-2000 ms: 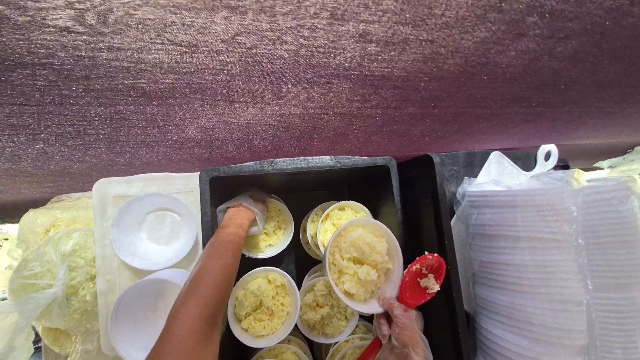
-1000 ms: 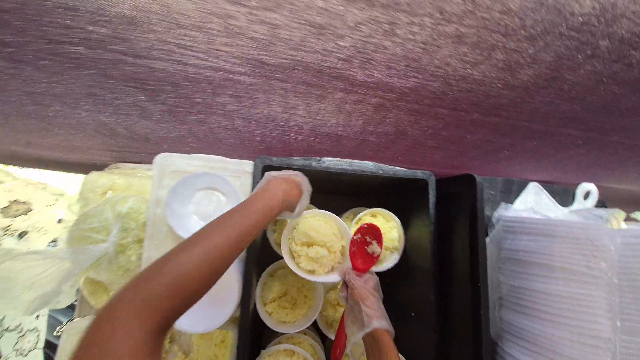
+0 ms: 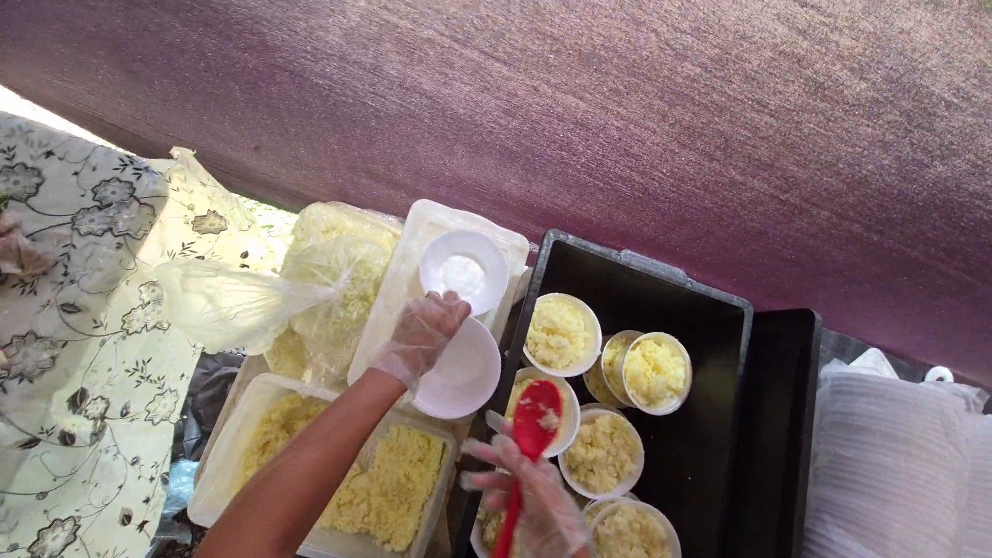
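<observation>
My left hand [image 3: 422, 333], in a clear plastic glove, has its bunched fingers at the near rim of an empty white bowl [image 3: 465, 267]; whether they grip it is hard to tell. A second empty white bowl [image 3: 465, 376] lies beside that hand. My gloved right hand [image 3: 535, 496] holds a red spoon [image 3: 536, 415] with food grains on it, fingers spread, over the left side of a black tray [image 3: 647, 267]. White bowls of pale yellow, rice-like food stand in this tray, among them one at the upper left [image 3: 559, 333] and a tilted one [image 3: 656, 373].
A rectangular white lid [image 3: 407, 271] lies under the empty bowls. Nearer is a white tub [image 3: 209, 480] of yellow food; plastic bags of food [image 3: 333, 302] lie left. Another black tray [image 3: 775, 434] and wrapped white stacks [image 3: 883, 473] are at right, a floral cloth [image 3: 77, 325] far left.
My left hand has moved left from the black tray to the empty bowls. My right hand has moved nearer with the red spoon, its fingers now spread. The view has swung left.
</observation>
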